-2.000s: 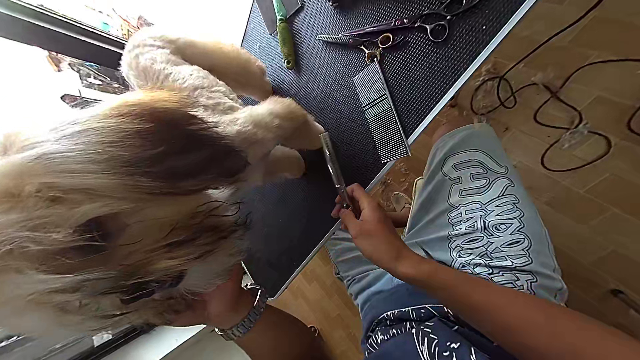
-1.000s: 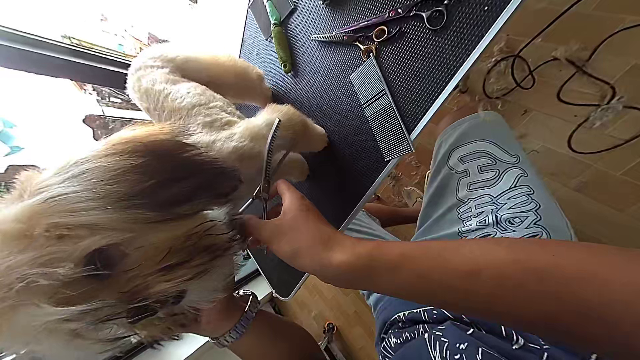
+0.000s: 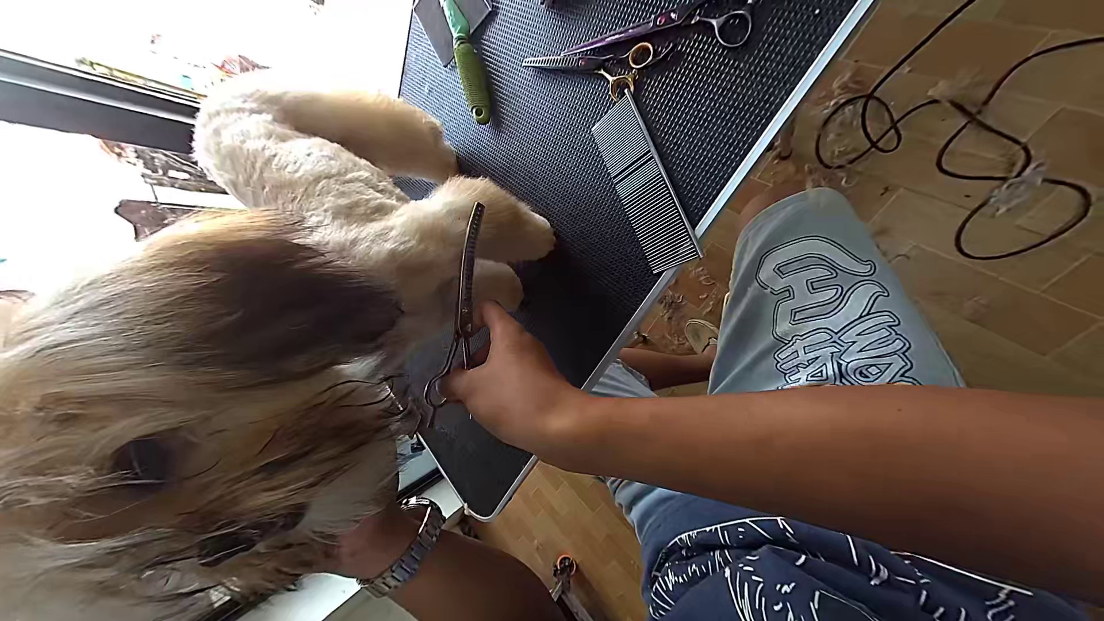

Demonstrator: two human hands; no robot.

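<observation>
A long-haired dog with a clipped, cream body fills the left side, its paws on the grooming table. My right hand holds thinning shears, blades pointing up beside the dog's front legs and neck. My left hand, below a metal wristwatch, is at the dog's muzzle; its fingers are mostly hidden by the fur, so its grip cannot be made out.
A steel comb, purple scissors, gold-ringed thinning shears and a green-handled grooming tool lie on the table's far part. A black cable and hair tufts lie on the tiled floor. My knee is beside the table edge.
My right hand with the shears has moved left from the table edge to the dog's neck and front legs. My left hand stays under the dog's head.
</observation>
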